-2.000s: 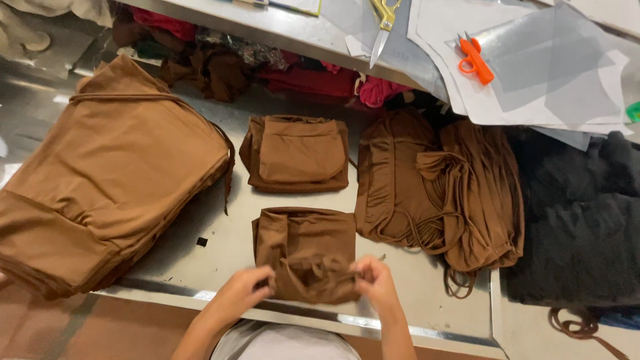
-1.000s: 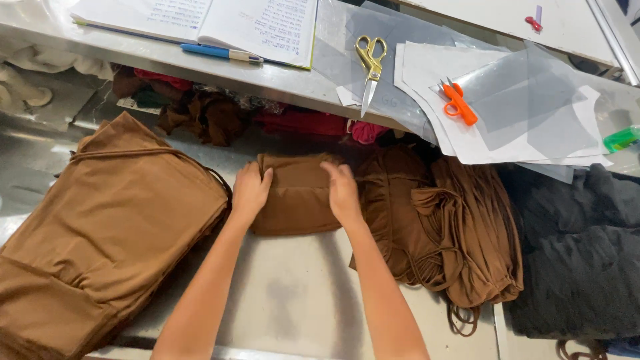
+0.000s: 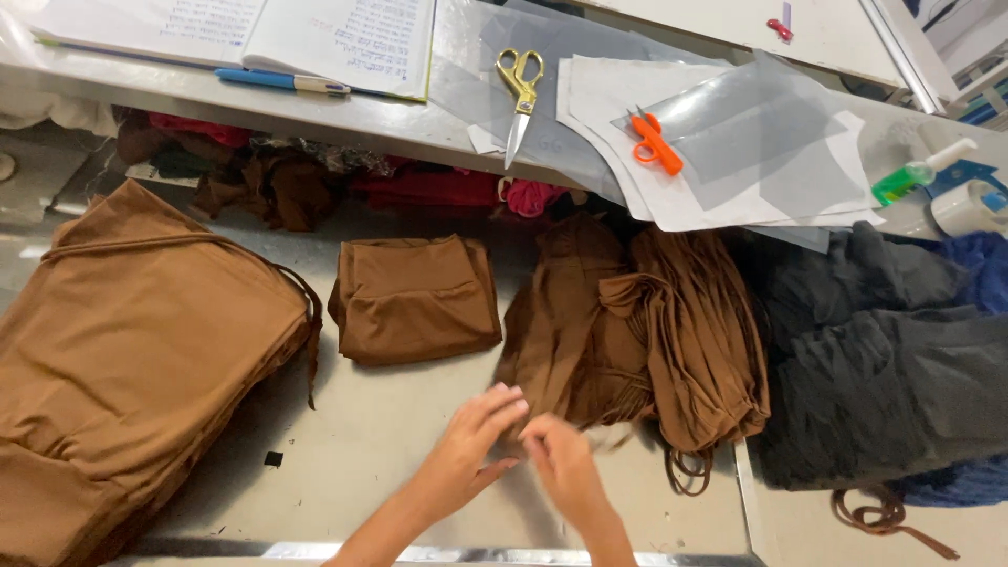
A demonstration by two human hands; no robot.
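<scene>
Near the bottom centre, my left hand point(image 3: 477, 435) and my right hand point(image 3: 557, 453) are close together at the lower end of a brown garment point(image 3: 563, 315), which is blurred by motion. My right hand's fingers are bent toward the fabric; its grip is unclear. My left hand lies beside the same edge, its hold also unclear. Left of this garment sits a folded brown garment stack point(image 3: 417, 299). A bunched brown garment bundle with cords point(image 3: 705, 346) adjoins on the right. A large pile of brown garments point(image 3: 142, 339) with a cord fills the left side.
Dark grey garments point(image 3: 890, 394) lie at the right. On the raised metal shelf point(image 3: 409, 130) are gold-handled scissors point(image 3: 520, 102), orange thread snips point(image 3: 657, 146), white paper patterns point(image 3: 598, 102), an open notebook point(image 3: 339, 43) and a blue pen point(image 3: 279, 81). Fabric scraps point(image 3: 276, 189) lie beneath.
Both hands have moved from the folded brown stack to the lower end of the brown garment on its right. Earlier, a second folded piece lay under my hands, in front of the stack.
</scene>
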